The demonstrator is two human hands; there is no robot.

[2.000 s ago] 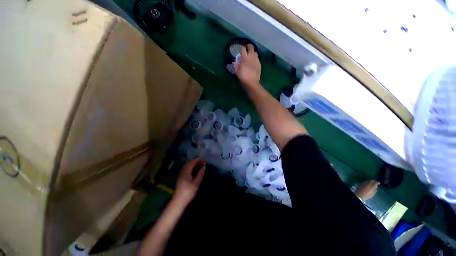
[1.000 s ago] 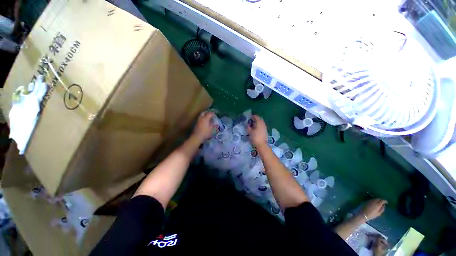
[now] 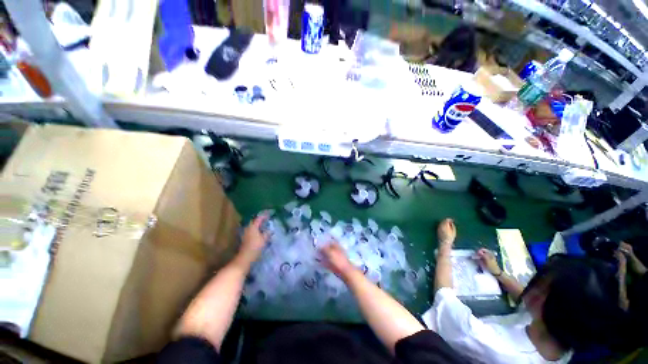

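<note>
Translucent whitish fan blades lie in a wide heap on the green bench top in front of me. My left hand is at the heap's left edge, beside the carton, with its fingers at a blade; the grip is too blurred to tell. My right hand is over the middle of the heap, its fingers low among the blades; I cannot tell if it holds one. Behind the heap, two black fan housings with blades in them stand on the bench, one on the left and one on the right.
A large brown carton stands close on my left. A white shelf runs across behind the bench, with a power strip at its edge and cans on top. A coworker sits at right, hands over a white tray.
The view has tilted up, showing the shelf top and the coworker. My right hand has moved from the heap's far edge to its middle. My left hand stays near the carton.
</note>
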